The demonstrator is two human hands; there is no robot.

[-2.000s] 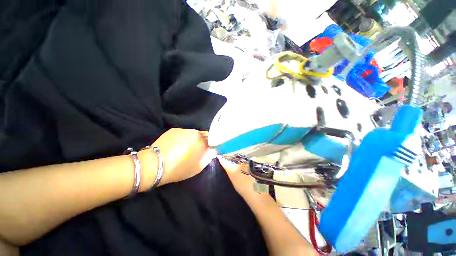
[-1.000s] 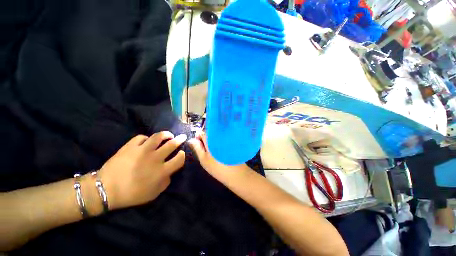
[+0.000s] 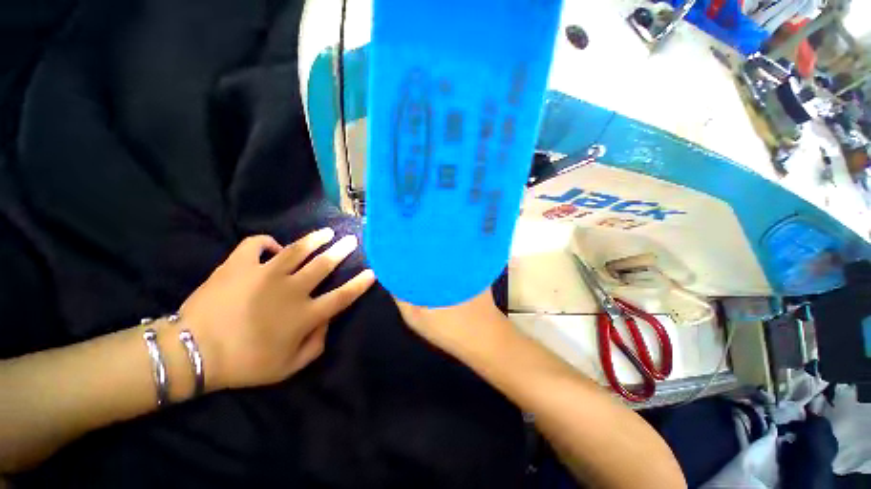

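A large black garment point(image 3: 143, 191) covers the left and front of the view and reaches the head end of the white and teal sewing machine point(image 3: 626, 205). My left hand point(image 3: 272, 310) lies palm down on the garment, its fingertips by the lit spot near the needle area. My right hand point(image 3: 444, 310) comes from the lower right; its fingers are hidden behind the blue machine lamp point(image 3: 454, 172), so its grip does not show. The lamp also hides the needle and presser foot.
Red-handled scissors point(image 3: 635, 349) lie on the machine bed, right of my right forearm. Dark and white cloth point(image 3: 745, 439) hangs at the lower right. A blue plastic bag point(image 3: 731, 24) is behind the machine. A black box point(image 3: 845, 325) is at the right edge.
Since two seconds ago, the view has shifted and the lamp has come in front of the needle area. My left hand has moved off the machine head and flattened on the garment. My right hand is now more hidden.
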